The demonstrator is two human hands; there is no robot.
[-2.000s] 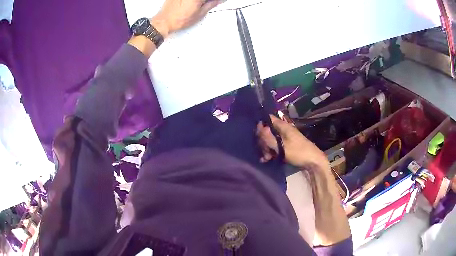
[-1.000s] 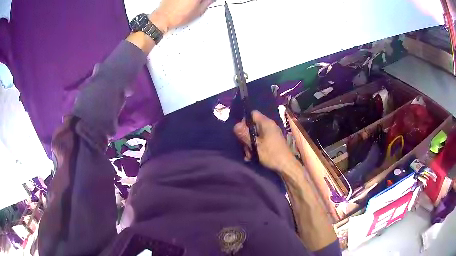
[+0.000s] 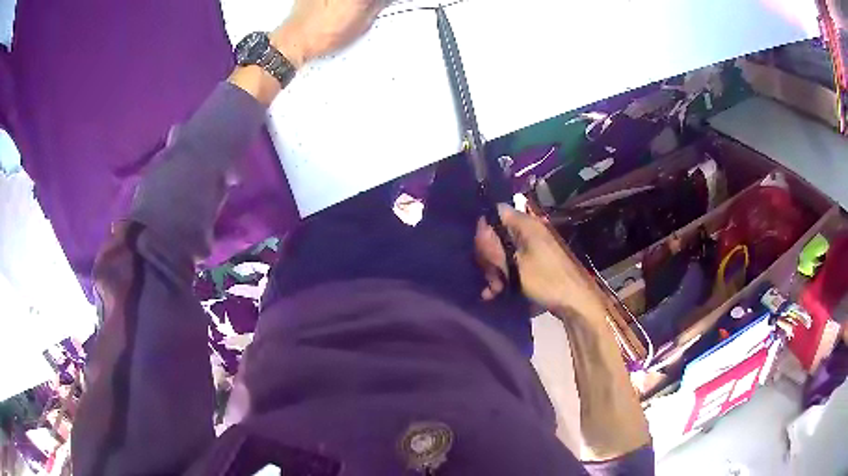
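Note:
My right hand is closed round the handles of long dark shears, in front of my body. The blades point away over the pale table, look together, and have their tip near a thin dark line close to the top edge. My left hand, with a dark watch on the wrist, lies at the top edge over the table, left of the tip. Its fingers are partly cut off by the picture's edge, so what they touch is hidden. A large purple fabric hangs over the table's left part.
A brown divided box with dark, red and yellow oddments stands below the table at right. A blue-edged white and pink packet is beside it. Purple and white scraps lie on the green floor at left and beyond the box.
Against one second ago, my right hand and the shears have moved right and slightly towards me. My left hand has shifted slightly left. The fabric looks about the same.

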